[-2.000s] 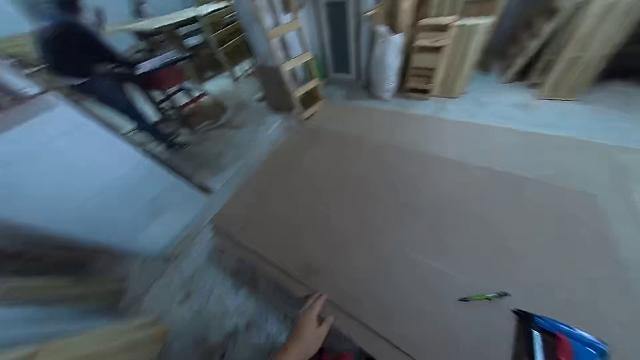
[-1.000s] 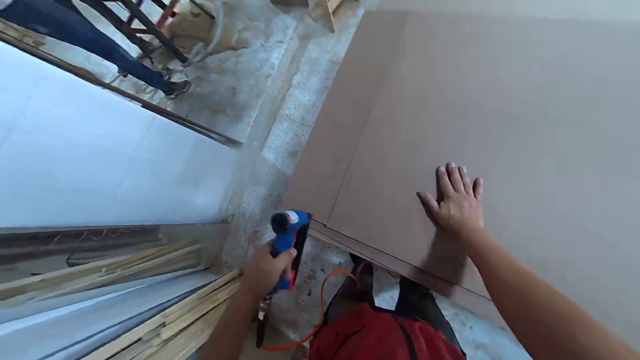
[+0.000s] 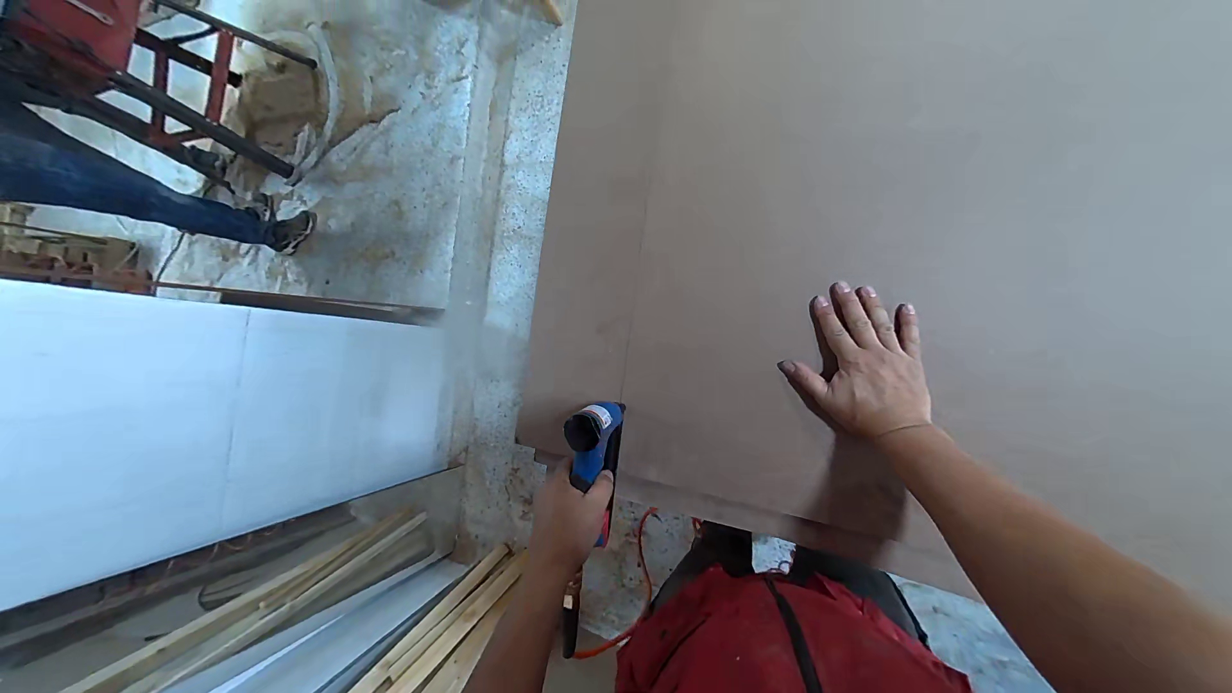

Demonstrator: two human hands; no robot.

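My left hand [image 3: 570, 515] grips a blue pneumatic nail gun [image 3: 599, 445] by its handle, the tool's head over the near left edge of a large brown board [image 3: 731, 241]. An orange air hose [image 3: 643, 568] hangs beside the tool. Flat on the board, to the right, lies my right hand [image 3: 866, 380], palm down with its fingers spread and nothing held. A thin straight line runs along the board away from the nail gun. The nail gun's tip is hard to make out.
Wooden strips [image 3: 443, 626] lie at the lower left, below a large white panel [image 3: 212, 414]. At the upper left a person's leg in jeans [image 3: 125, 188] stands near a red and black metal frame [image 3: 192, 120]. Speckled floor [image 3: 515, 241] runs along the board's left edge.
The view has swung down since the first frame. Since one second ago, the nail gun in my left hand has moved onto the board's near edge. My right hand stays flat on the board.
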